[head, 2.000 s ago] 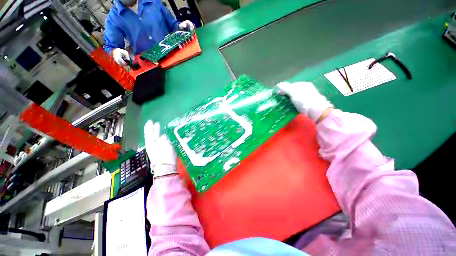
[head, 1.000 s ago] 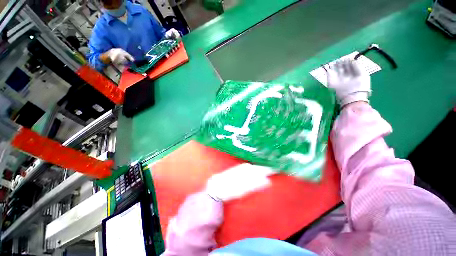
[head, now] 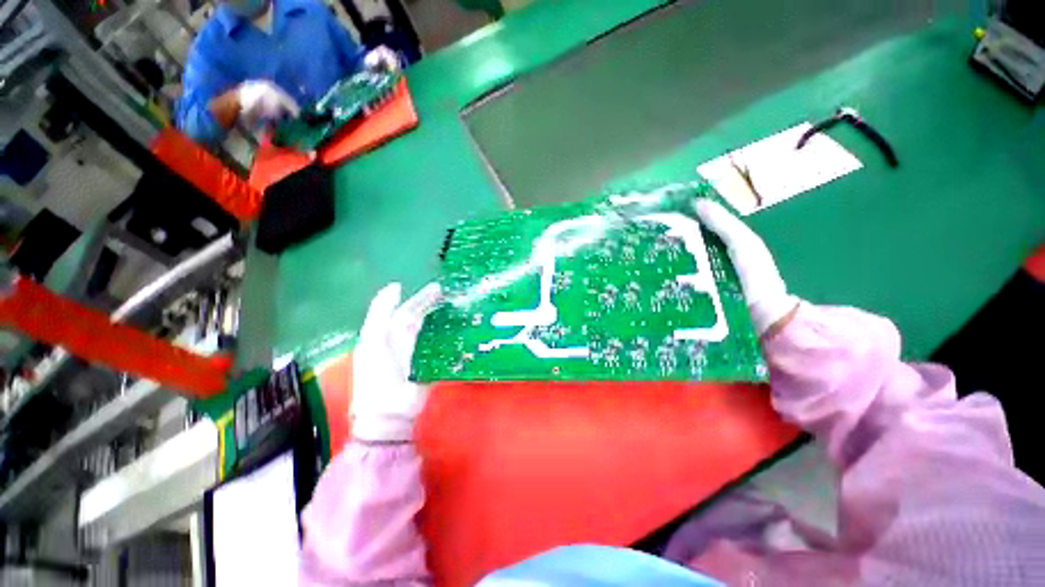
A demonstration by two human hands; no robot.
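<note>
A green printed circuit board [head: 619,292] lies in front of me with its solder side up, showing a broad silvery-white angular track and many small joints. It is over a red-orange pad [head: 573,470]. My white-gloved left hand [head: 392,355] holds the board's left edge. My white-gloved right hand [head: 745,264] holds its right edge. The board's underside is hidden, and so are some fingertips at its edges.
A white card [head: 791,170] with tweezers and a black curved-handled tool [head: 877,135] lies beyond my right hand. A calculator [head: 261,415] and a clipboard sheet [head: 254,522] are at left. A blue-clad person [head: 275,57] handles another board at the upper left, near a black block [head: 296,209].
The board has turned, and its white track now faces another way. My left hand went from its left edge to over the pad, then back. My right hand let go near the card and returned to the right edge.
</note>
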